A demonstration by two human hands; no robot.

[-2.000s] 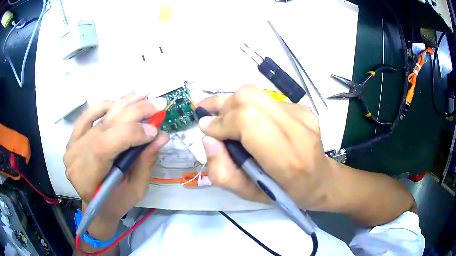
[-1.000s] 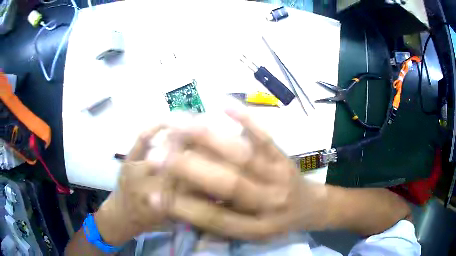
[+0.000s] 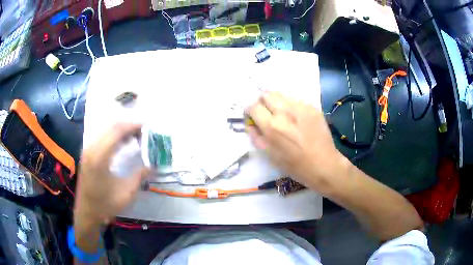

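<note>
The green circuit board point(image 3: 160, 149), blurred, has a white edge and lies between the thumb and fingertips of my left hand point(image 3: 116, 165); the exact contact is unclear. My right hand point(image 3: 290, 135), also blurred, is over the right half of the white sheet point(image 3: 186, 77). A bit of the yellow-handled tool point(image 3: 250, 120) shows at its fingertips, with a dark tip pointing left. The rest of that tool is hidden by the hand. Crumpled clear or white material point(image 3: 193, 177) lies right of the board, above the orange USB cable point(image 3: 176, 193).
The USB tester point(image 3: 288, 186) is at the cable's right end. The orange-edged multimeter point(image 3: 35, 147) is at left. Pliers point(image 3: 348, 141), partly hidden, and another orange cable point(image 3: 386, 98) lie at right. A small dark part point(image 3: 262, 55) and yellow compartments point(image 3: 228, 34) are at the back.
The view has shifted to show more of the back of the bench. My hands have moved apart, left to the board, right to the yellow-handled tool. The board has moved left and nearer me.
</note>
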